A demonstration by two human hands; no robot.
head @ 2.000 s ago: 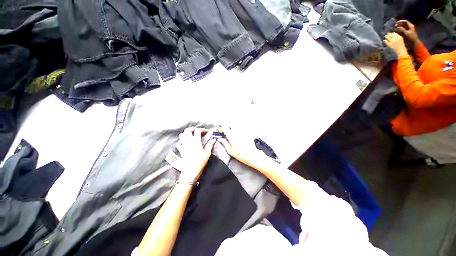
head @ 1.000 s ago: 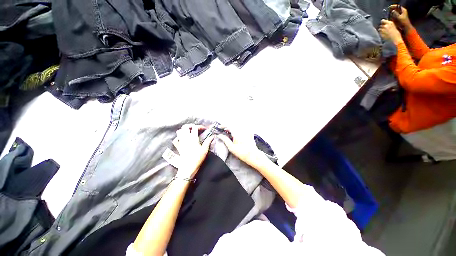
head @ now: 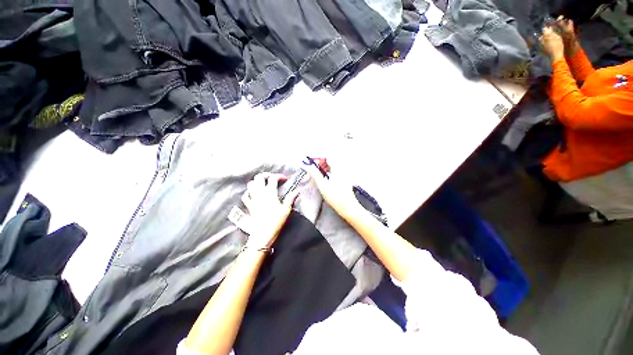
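A grey denim jacket (head: 187, 201) lies spread with its paler inside up, its button placket (head: 135, 222) running down its left side. A black back panel (head: 295, 284) lies below my hands. My left hand (head: 265, 201) pinches a stitched seam (head: 294, 182) of the jacket. My right hand (head: 326, 182) is just right of that seam, with small dark thread snips (head: 310, 162) and something reddish at its fingertips. A small white label (head: 237, 216) shows beside my left hand.
Jacket piles (head: 166, 76) lie along the far side of the white table (head: 409, 132). Another dark garment (head: 35, 256) is at the left. A person in orange (head: 590, 118) works at the right. A blue object (head: 493, 256) is below the table's right edge.
My right hand has moved slightly up and away from the seam, and the snips now show at its fingertips. My left hand stays on the seam.
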